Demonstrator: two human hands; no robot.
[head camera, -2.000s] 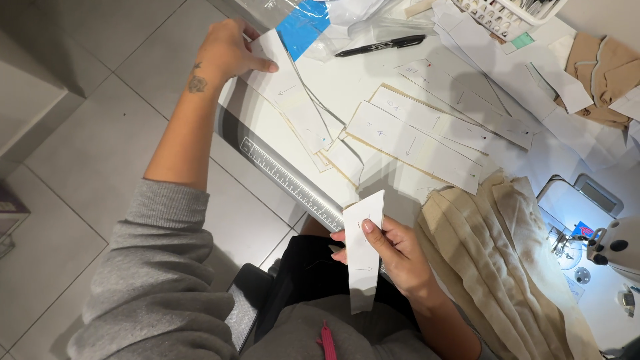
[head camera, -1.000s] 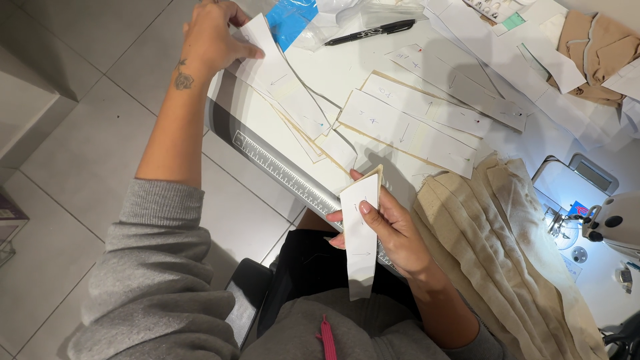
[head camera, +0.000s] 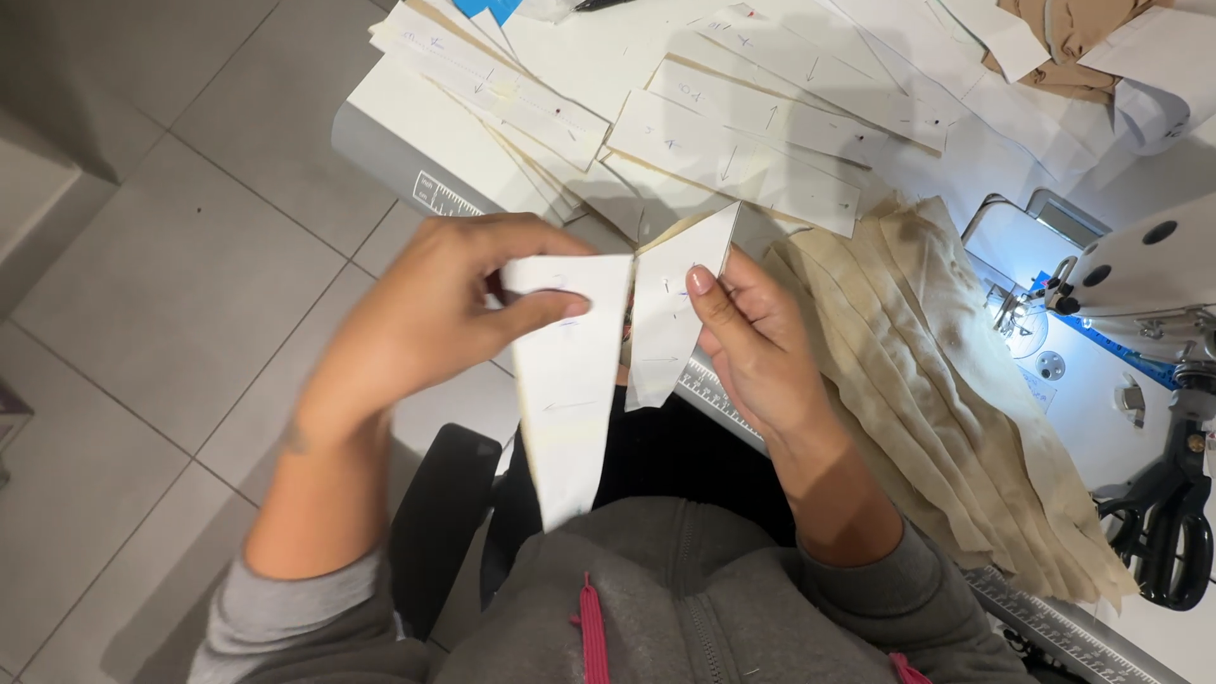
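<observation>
My left hand (head camera: 475, 304) pinches a white paper pattern piece (head camera: 568, 380) between thumb and fingers, with beige fabric showing along its edge. Opposite it, my right hand (head camera: 755, 332) grips another paper pattern piece (head camera: 665, 323), also backed with beige fabric. Their inner edges are close together over my lap; whether they touch is hard to tell. Both bear pencil arrows and marks. Beyond my hands, more marked paper pieces (head camera: 736, 152) lie on fabric on the white table, several of them overlapping. My left fingertips are hidden behind the paper.
Beige fabric strips (head camera: 940, 380) lie right of my right hand. A lit sewing machine (head camera: 1149, 256) stands at the far right, with black-handled scissors (head camera: 1164, 522) below it. A ruler scale (head camera: 451, 199) runs along the table's front edge. Brown fabric (head camera: 1064, 38) lies at the upper right.
My left hand has come from the far-left pieces on the table to beside my right hand, bringing a paper piece with it. My right hand still holds its piece.
</observation>
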